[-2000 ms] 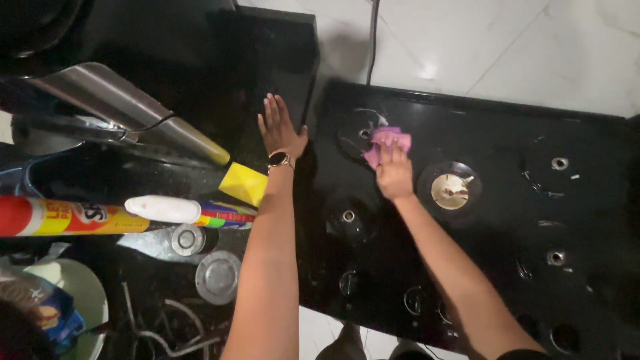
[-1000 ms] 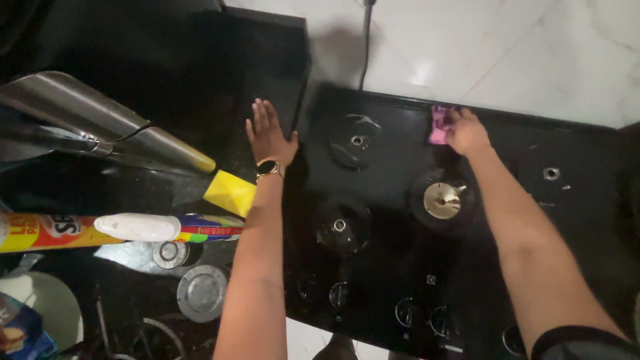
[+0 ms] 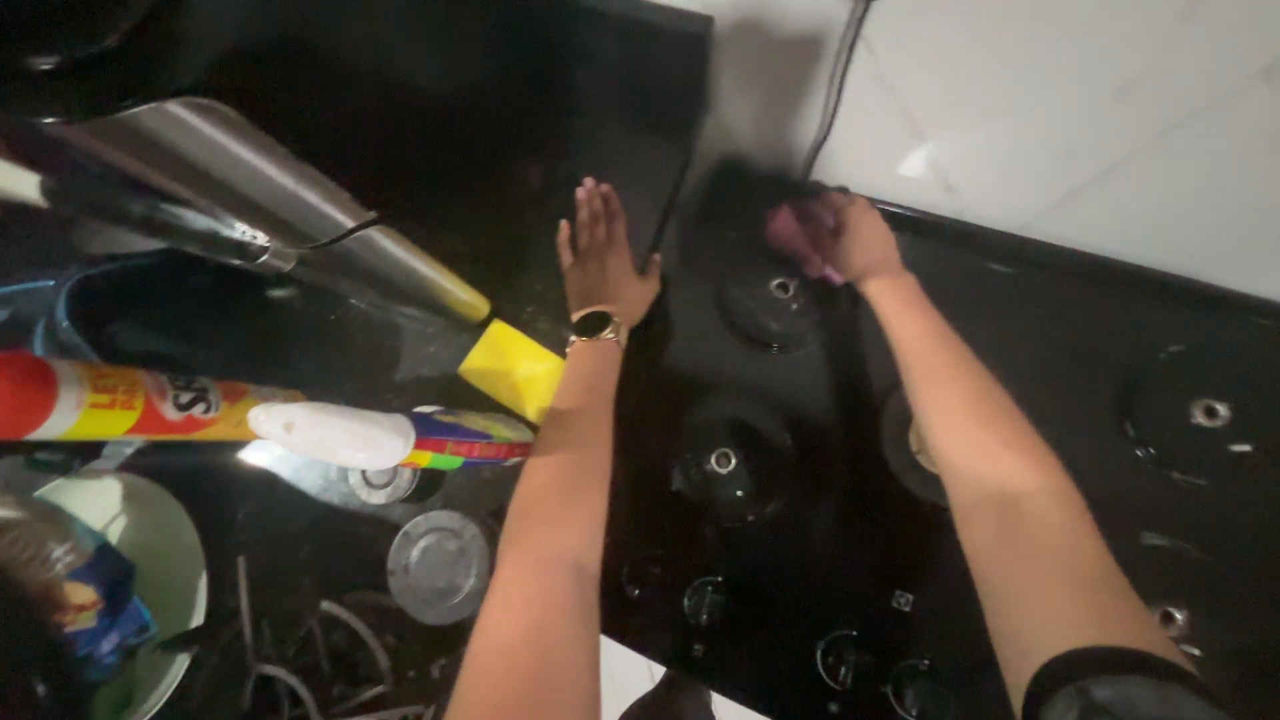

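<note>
My left hand point(image 3: 605, 260), with a watch at the wrist, lies flat and spread on the dark counter beside the left edge of a black gas cooktop point(image 3: 840, 420). It holds nothing. A pink cloth point(image 3: 800, 238) is bunched in my right hand point(image 3: 858, 238), over the cooktop's upper left corner, just above an uncovered burner opening point(image 3: 783, 288). Another burner opening point(image 3: 723, 460) lies nearer to me. My right forearm partly hides the middle burner. A yellow sponge or cloth point(image 3: 512, 370) lies on the counter next to my left wrist.
Left of my left forearm are a yellow and red canister point(image 3: 130, 400), a white-capped bottle point(image 3: 335, 432), a round metal burner part point(image 3: 438, 567), wire pan supports point(image 3: 320, 640) and a pale green basin point(image 3: 160, 560). A cable point(image 3: 838, 90) runs behind the cooktop against white tiles.
My right hand, holding the pink cloth, has moved left along the cooktop's back from above the middle burner to the upper left corner. My left hand stays on the counter.
</note>
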